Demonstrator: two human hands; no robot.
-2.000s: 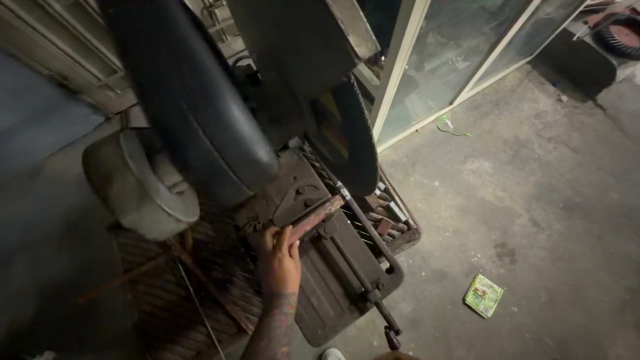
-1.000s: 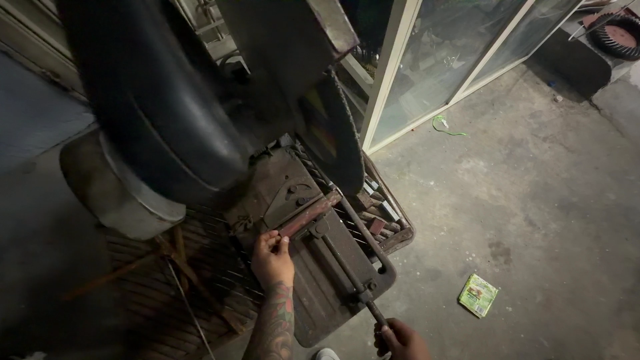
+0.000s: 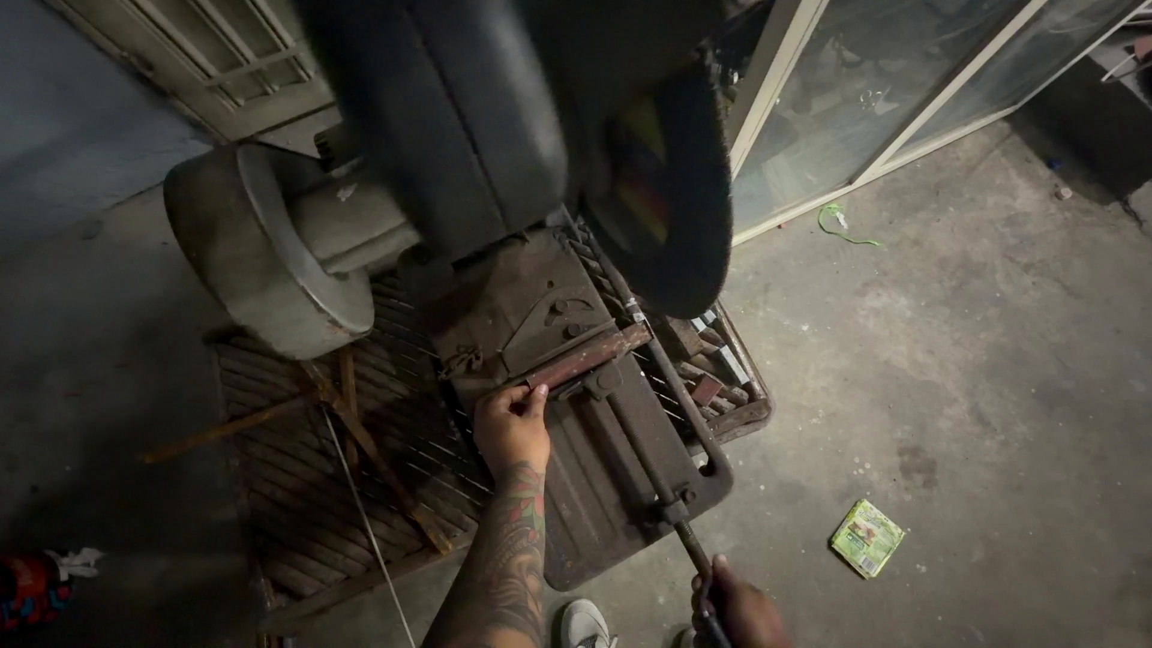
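A reddish-brown metal bar lies between the angled fence and the vise jaw of a chop saw's metal base. The near end of the bar is pinched between the thumb and fingers of my left hand. At the bottom, my right hand is closed around the handle end of the vise screw rod. Above the bar hangs the abrasive cutting disc, raised clear of it, beside the dark guard and the saw's motor.
Under the saw is a slatted rack with rusty strips. Metal offcuts lie in a tray at its right. A glazed frame stands behind. On the concrete floor are a green packet and a green string.
My right hand, barely in view two seconds ago, came onto the vise rod's handle by one second ago and remains there. My left hand still holds the bar's end.
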